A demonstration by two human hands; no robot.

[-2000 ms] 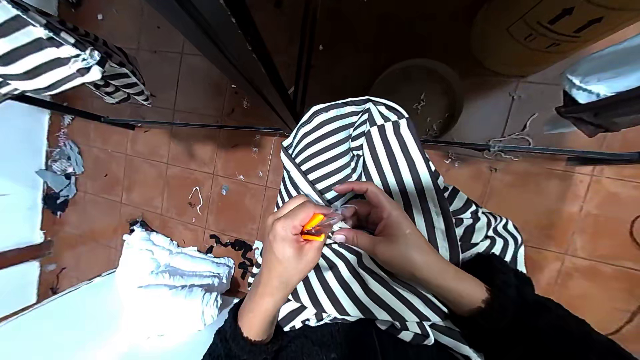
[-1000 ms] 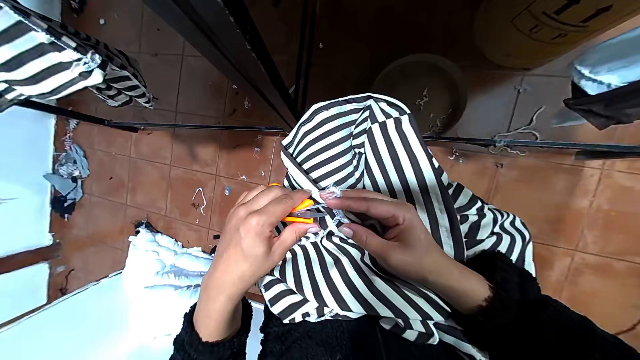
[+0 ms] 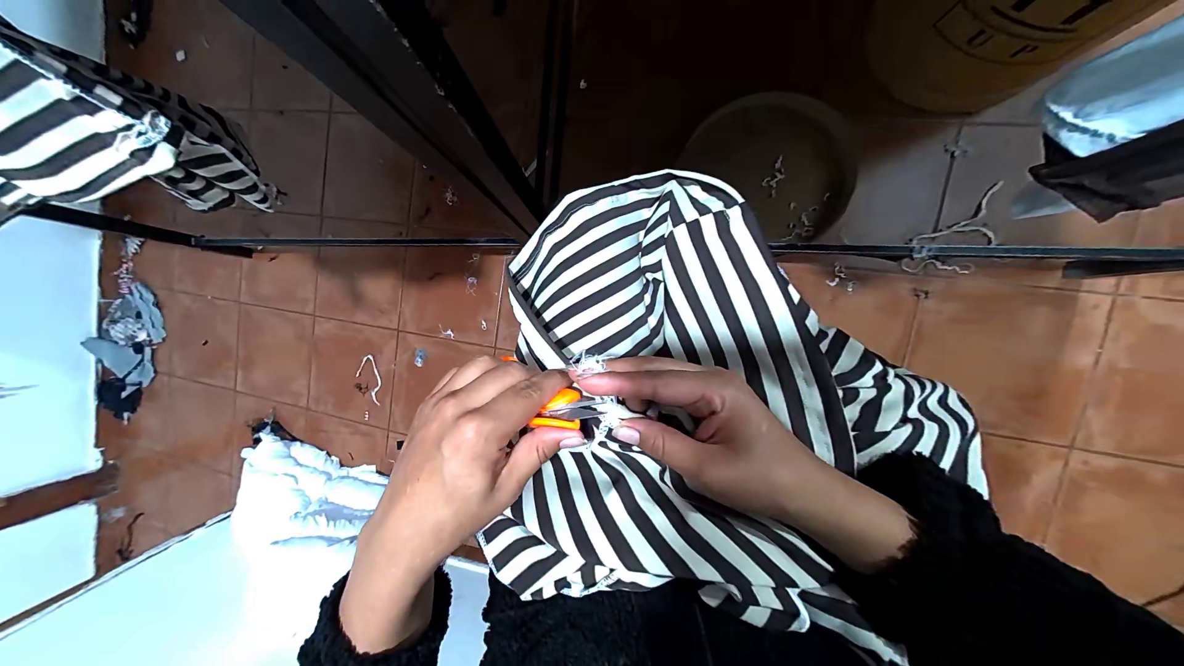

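Observation:
A black-and-white striped cloth (image 3: 740,277) lies over my lap and hangs beyond my knees. My left hand (image 3: 472,435) is closed around small thread snips with orange handles (image 3: 558,403), their metal blades pointing right toward my other hand. With thumb and fingers my right hand (image 3: 712,425) pinches a frayed white edge of the cloth (image 3: 612,413) at the blades. Loose white threads (image 3: 588,364) stick up just above the fingertips. Whether the blades are closed on a thread is too small to tell.
A black metal frame bar (image 3: 370,242) crosses in front of me. Beyond it are a round basin (image 3: 777,157) with thread scraps and a cardboard drum (image 3: 990,55). More striped cloth (image 3: 83,139) hangs at left, above grey scraps (image 3: 134,333). White fabric (image 3: 301,499) is piled at lower left.
Over the last two seconds, my left hand has changed its hold on the orange snips, and the blades now point right at the frayed edge. My right hand has stayed pinching the cloth.

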